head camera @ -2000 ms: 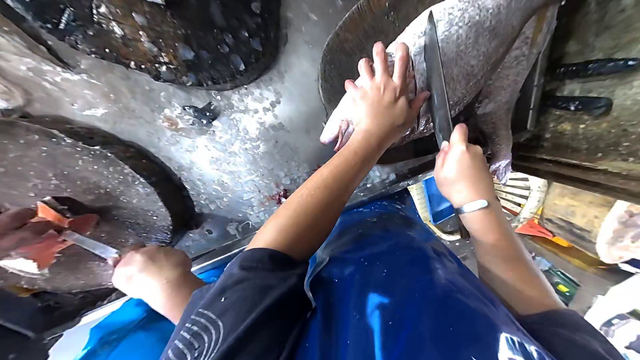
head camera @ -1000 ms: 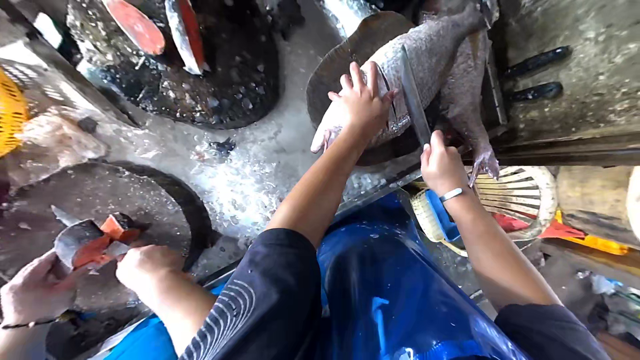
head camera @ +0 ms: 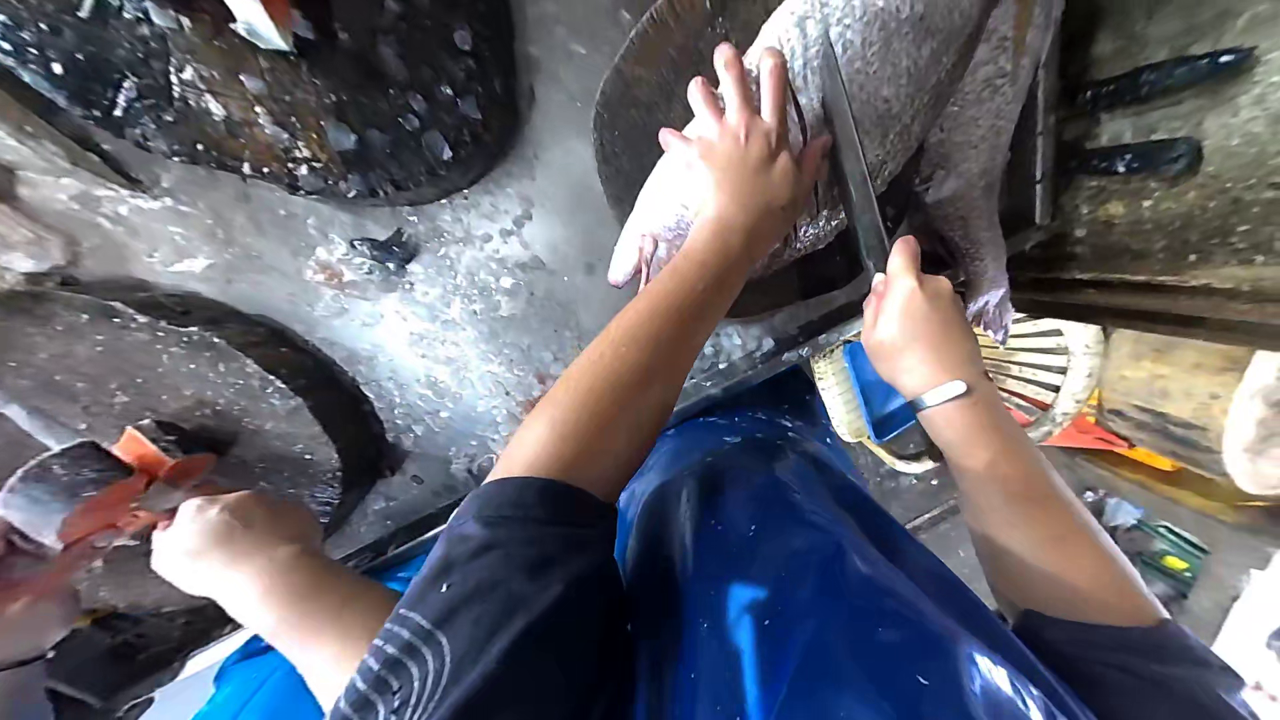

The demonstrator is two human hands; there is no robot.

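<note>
A large pale, scaly fish (head camera: 900, 70) lies across a round dark chopping block (head camera: 640, 110) at the upper middle. My left hand (head camera: 745, 160) presses flat on it with the fingers spread. Beside that hand a dark cut runs across the fish. My right hand (head camera: 915, 310) grips the handle of a long knife (head camera: 853, 160), whose blade lies across the fish just right of my left hand. The blade's lower edge and how deep it sits cannot be made out. A second fish tail (head camera: 985, 250) hangs near my right hand.
At the left, a co-worker's hands (head camera: 240, 540) work on a piece of red-fleshed fish (head camera: 75, 490) on another round block (head camera: 230, 370). A third block (head camera: 400, 100) stands at the upper left. Two black knife handles (head camera: 1140, 158) lie upper right, above a white basket (head camera: 1070, 370).
The co-worker's hands and the red-fleshed fish have shifted on their block. My left hand stays on the large fish, and my right hand keeps the knife across it. The view has swung between frames.
</note>
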